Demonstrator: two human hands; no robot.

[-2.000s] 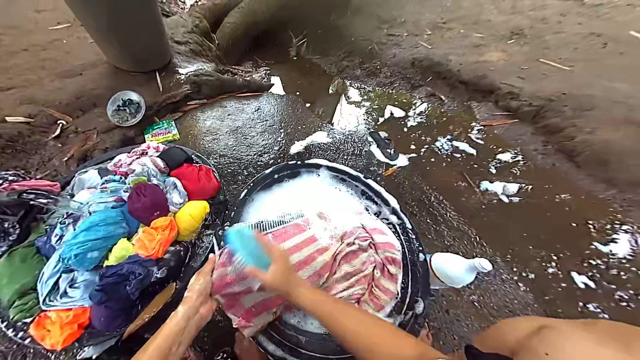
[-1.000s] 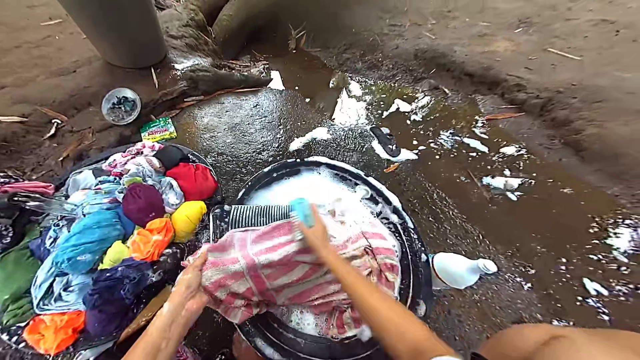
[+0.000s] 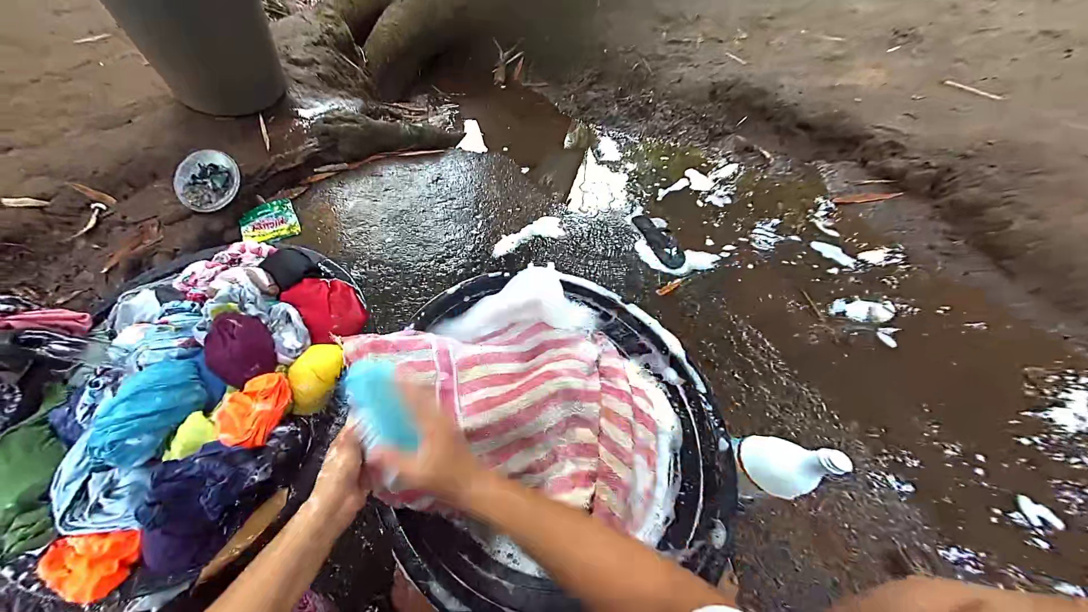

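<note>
A red-and-white striped cloth lies spread across a round black basin that holds white suds. My left hand grips the cloth's left edge at the basin's left side. In my right hand is a light blue object, blurred, perhaps a brush or a soap bar, pressed against the cloth close to my left hand. The ridged surface seen under the cloth before is now covered.
Left of the basin, a heap of colourful clothes fills another container. A white plastic bottle lies at the basin's right. Behind are a small bowl, a green packet, a large grey bucket and a dark brush-like object on wet ground.
My right hand has moved left with the blue object, from the cloth's middle to beside my left hand. The cloth now lies wider and flatter over the basin, covering the ridged surface.
</note>
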